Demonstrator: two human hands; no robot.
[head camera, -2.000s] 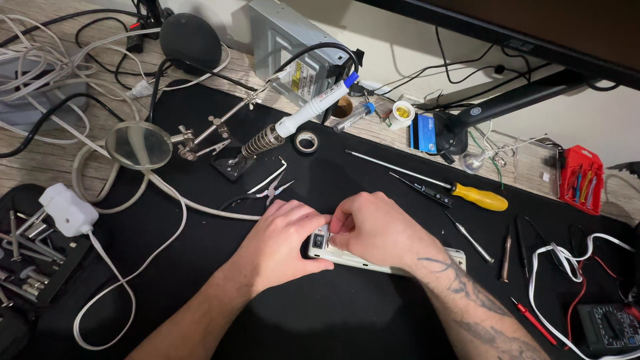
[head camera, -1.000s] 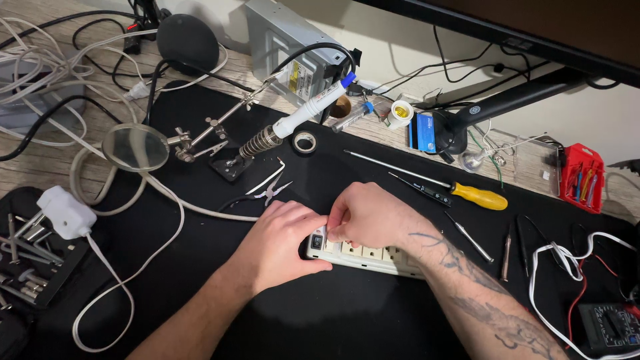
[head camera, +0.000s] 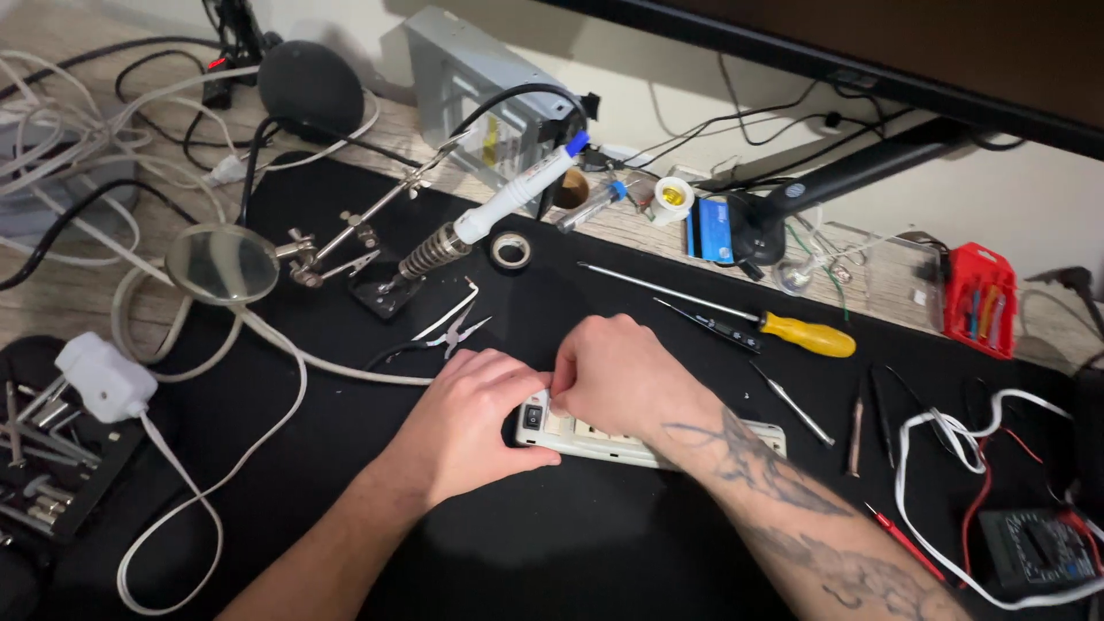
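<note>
A white power strip (head camera: 634, 450) lies on the black mat, its black rocker switch (head camera: 534, 417) showing at the left end. My left hand (head camera: 474, 423) grips that end, with the thumb along the near edge and the fingers at the far side. My right hand (head camera: 617, 375) is over the strip just right of the switch, its fingers bent down onto the top face; the fingertips are partly hidden, and whether they hold something small cannot be seen. A white cable (head camera: 345, 372) runs to the left from behind my left hand. Pliers (head camera: 453, 336) lie just beyond that hand.
Behind stand a soldering iron in its spring holder (head camera: 435, 250), a magnifier (head camera: 222, 265) and a roll of tape (head camera: 511, 251). To the right lie a yellow-handled screwdriver (head camera: 806, 335), a precision screwdriver (head camera: 793, 404) and a multimeter (head camera: 1039, 548). A tray of bolts (head camera: 95, 483) sits at left.
My right hand was further right along the strip's top two seconds ago, with its fingers by the switch; its pose has turned since. My left hand has kept its hold on the strip's end.
</note>
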